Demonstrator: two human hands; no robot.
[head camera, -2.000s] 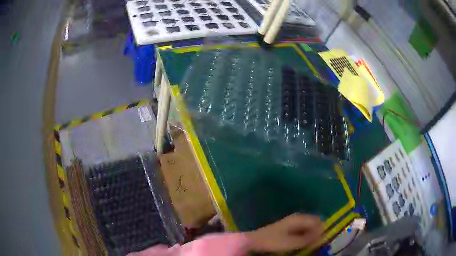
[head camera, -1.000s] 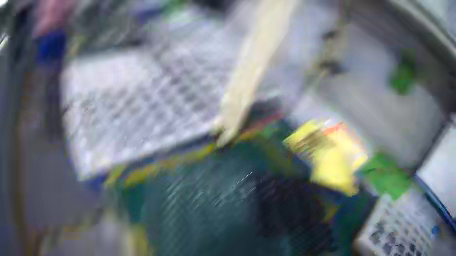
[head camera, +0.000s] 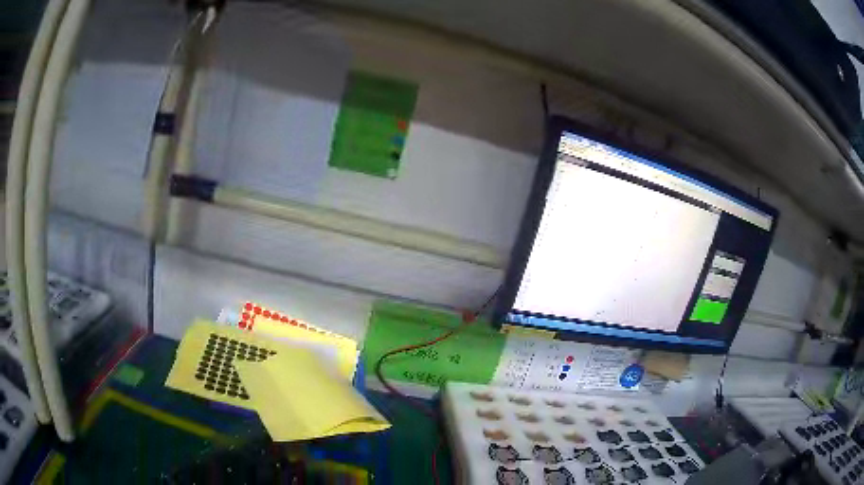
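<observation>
No hand is in view. Nearest in front of me, a white foam tray (head camera: 458, 426) stands at the lower centre right; its upper left cutouts show brown and the others hold small dark parts. A yellow adhesive dot sheet (head camera: 303, 405) with rows of black ovals lies folded over on the green bench mat (head camera: 405, 422) at the lower left. A second dot sheet (head camera: 284, 320) with red dots lies beneath it. The dark end of the blister tray (head camera: 237, 464) shows dimly at the bottom edge, cut off.
A monitor (head camera: 625, 246) with a white window and green box hangs above the foam tray. Green papers (head camera: 436, 349) and a red wire are behind. Pale pipes (head camera: 351, 227) cross the back and stand at left. Other foam trays are at far left and far right (head camera: 824, 440).
The view has swung up and to the right, bringing the monitor into view. The arm and hand seen two seconds ago are out of the picture. The blister tray has mostly left the frame.
</observation>
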